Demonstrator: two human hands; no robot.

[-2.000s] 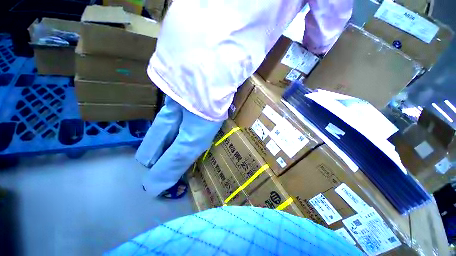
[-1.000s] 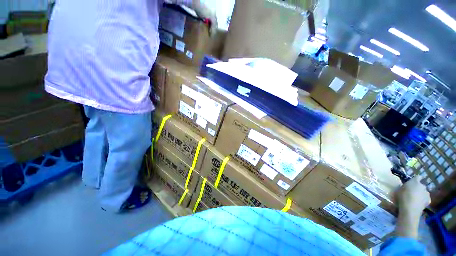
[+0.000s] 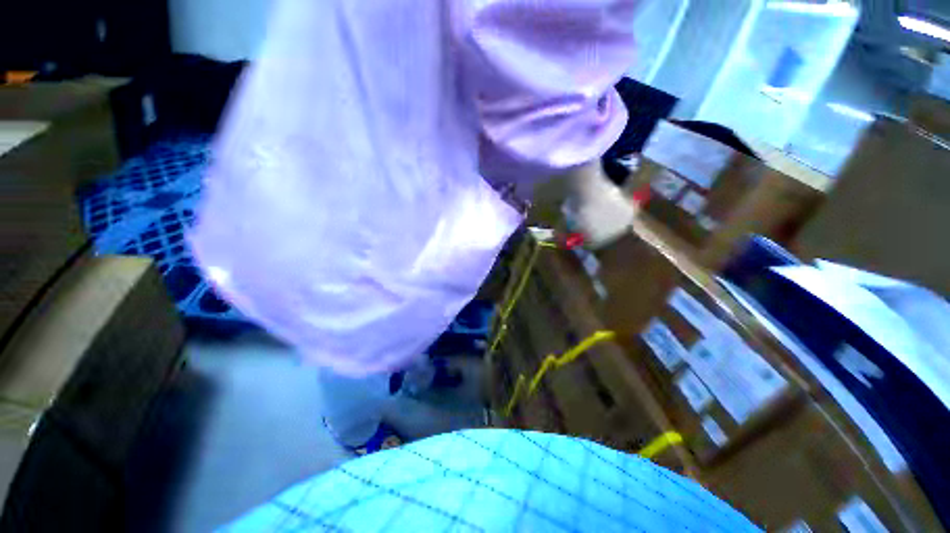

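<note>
Neither of my hands is in view. Nearest in front, at the right, is a brown shipping carton with several white labels (image 3: pixel 729 364), blurred and tilted in the view. Below it are strapped cartons with a yellow strapping band (image 3: pixel 585 348). Dark blue strips (image 3: pixel 880 380) lie on top of the cartons, with white paperwork (image 3: pixel 904 312) on them. A smaller labelled carton (image 3: pixel 766 198) stands behind. A coworker's hand (image 3: pixel 602 213) is over the near end of the stack, with a small red tool (image 3: pixel 573 240) at it.
The coworker in a pink striped top (image 3: pixel 354 198) stands close in front and hides part of the stack. Brown cartons (image 3: pixel 94 323) stand at the left edge. A blue lattice pallet (image 3: pixel 146 203) lies behind them. Grey floor (image 3: pixel 234 416) shows between.
The view has swung and the coworker appears nearer the middle. My right hand, at the right edge one second ago, is out of view. The coworker's hand now reaches low beside the stack.
</note>
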